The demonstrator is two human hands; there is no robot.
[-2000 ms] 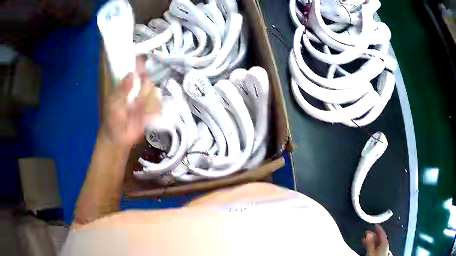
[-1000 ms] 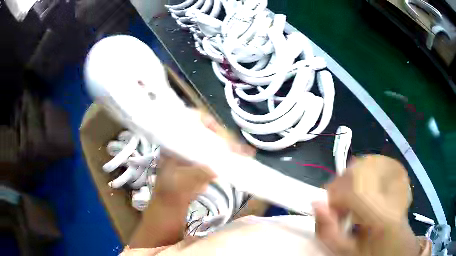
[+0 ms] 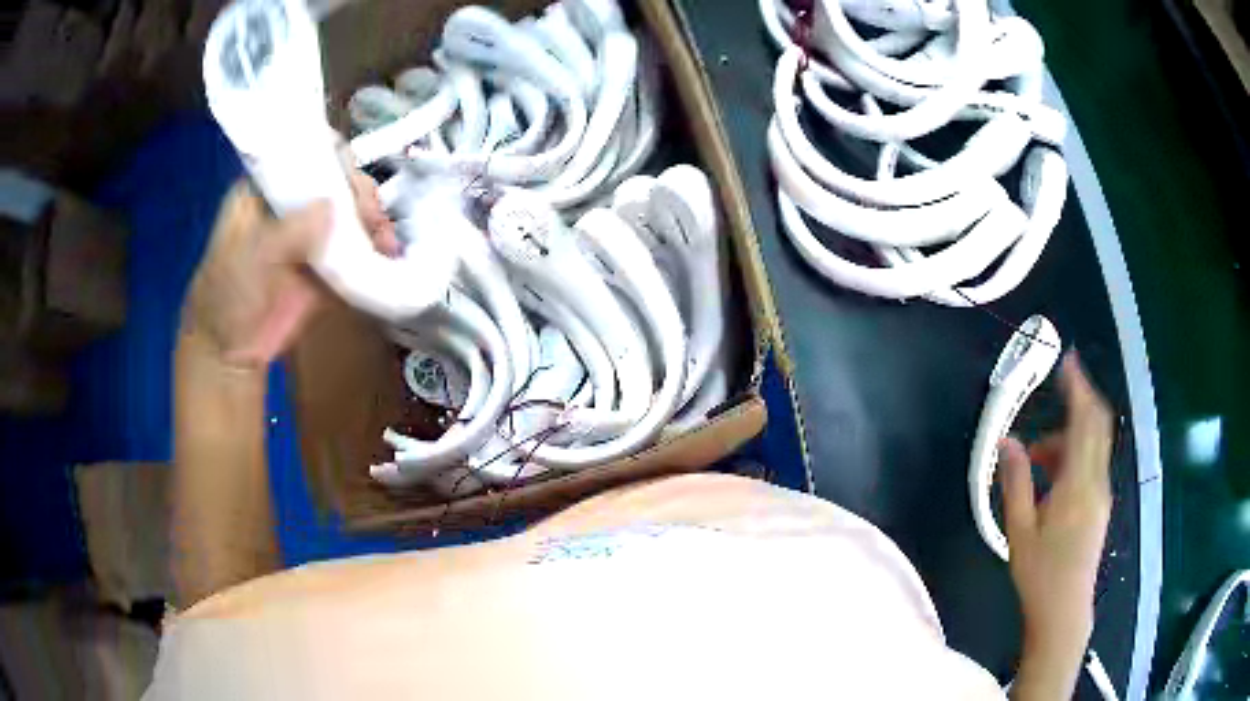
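My left hand [image 3: 281, 267] holds a white curved neck fan arm [image 3: 281, 123] over the left side of the open cardboard box [image 3: 747, 260]. The arm's round grille end points up. Many white arms [image 3: 658, 288] lie in the box, some with thin dark and red wires. My right hand [image 3: 1067, 500] is over the black bench, fingers apart, beside a single white arm [image 3: 1010, 397] with its round end up. My hand hides that arm's lower end. I cannot tell if they touch.
A tangled pile of white arms [image 3: 918, 178] lies on the black bench [image 3: 877, 411] at the top. A pale curved rail [image 3: 1145, 479] edges the bench, with the green conveyor [image 3: 1199, 384] beyond. A white curved piece [image 3: 1213, 630] lies at the lower right. Cardboard boxes [image 3: 82, 267] stand at the left.
Both hands were together on one arm over the bench a second ago. Now they are apart, my left hand with an arm over the box and my right hand empty by the single arm.
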